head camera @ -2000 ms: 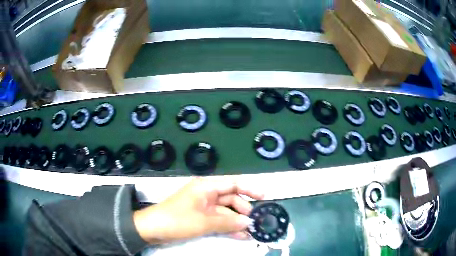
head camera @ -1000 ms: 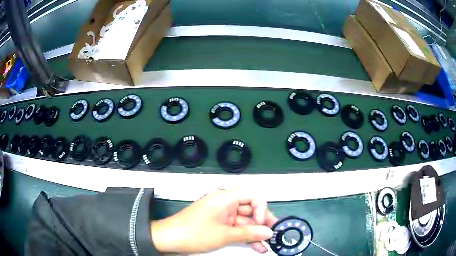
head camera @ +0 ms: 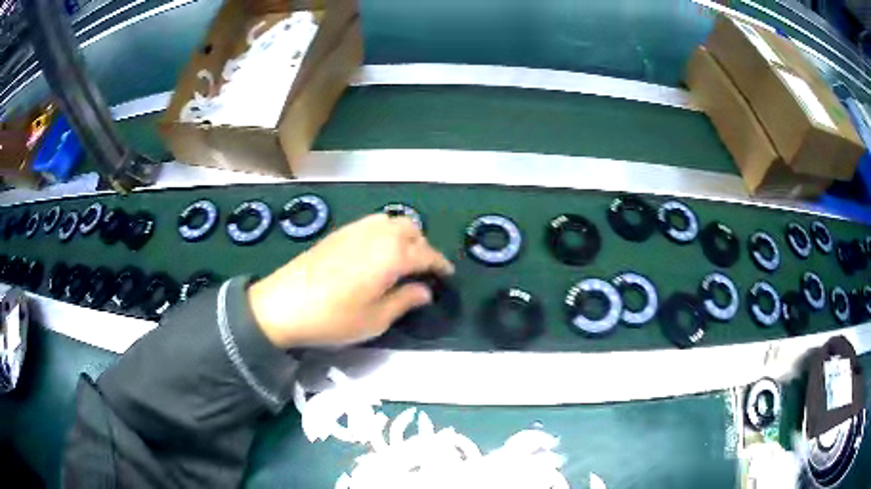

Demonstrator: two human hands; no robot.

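Observation:
My left hand (head camera: 349,282) reaches in from the left over the green conveyor belt. Its thumb and forefinger are at a black ring part (head camera: 435,308) in the near row, partly covering it; whether they grip it cannot be told. A plain black ring (head camera: 513,317) lies just right of it. A ring with C-piece fitted (head camera: 634,299) lies against another one (head camera: 592,307) in the same row. A pile of white C-shaped pieces (head camera: 449,458) lies on the worktop below the hand. My right hand is not in view.
More rings lie in two rows along the belt. An open carton (head camera: 229,143) with white pieces is at upper left, beside a dark metal post (head camera: 81,100). Closed cartons (head camera: 774,115) are at upper right. A round metal dish (head camera: 829,457) with a dark pad is at right.
My left hand has moved from the worktop up to the belt, without the ring it held. One more C-piece ring now lies in the near row. The white pile has come into view.

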